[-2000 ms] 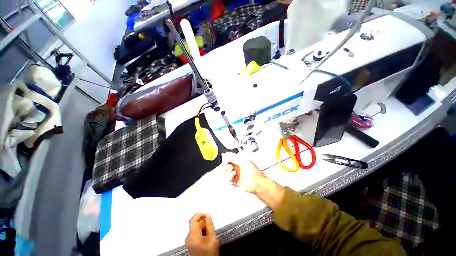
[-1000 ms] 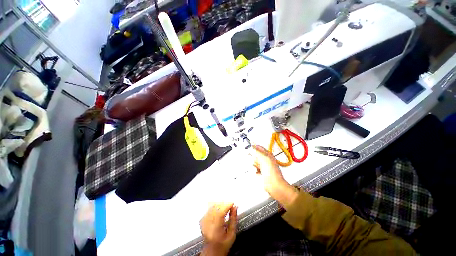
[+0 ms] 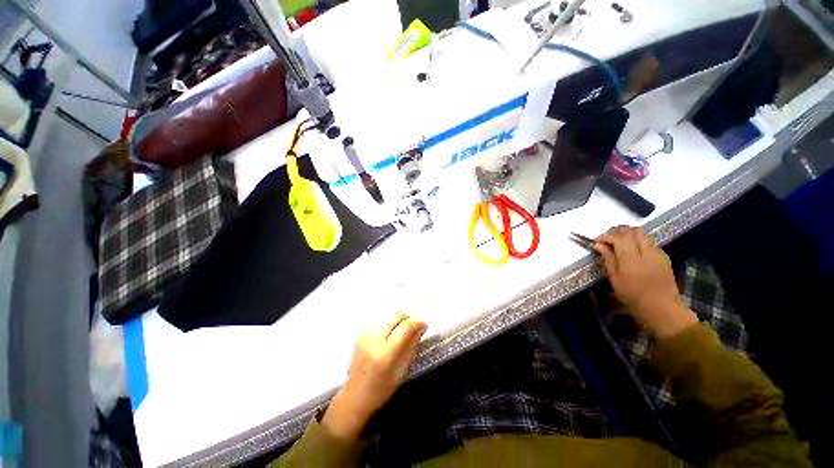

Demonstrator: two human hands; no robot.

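Note:
My right hand (image 3: 640, 270) is at the table's front edge on the right, its fingers closed on the black thread snips (image 3: 585, 241), whose tips point left. My left hand (image 3: 386, 352) rests at the front edge near the middle, fingers curled together; whether it holds something small cannot be told. The black fabric panel (image 3: 265, 251) lies flat left of the presser foot and needle area (image 3: 416, 212), its right corner near the foot. The yellow-green tag (image 3: 314, 215) hangs over the panel. No hand touches the panel.
Scissors (image 3: 505, 228) with orange-yellow and red loops lie right of the needle. A dark upright rectangle (image 3: 582, 163) and a black bar (image 3: 625, 196) are behind the snips. A plaid stack (image 3: 165, 233) is at the left, a maroon roll (image 3: 215, 114) behind it.
My right hand has moved right from beside the needle and taken hold of the snips. My left hand stays near the front edge. The view has shifted, moving the machine up and left in the picture.

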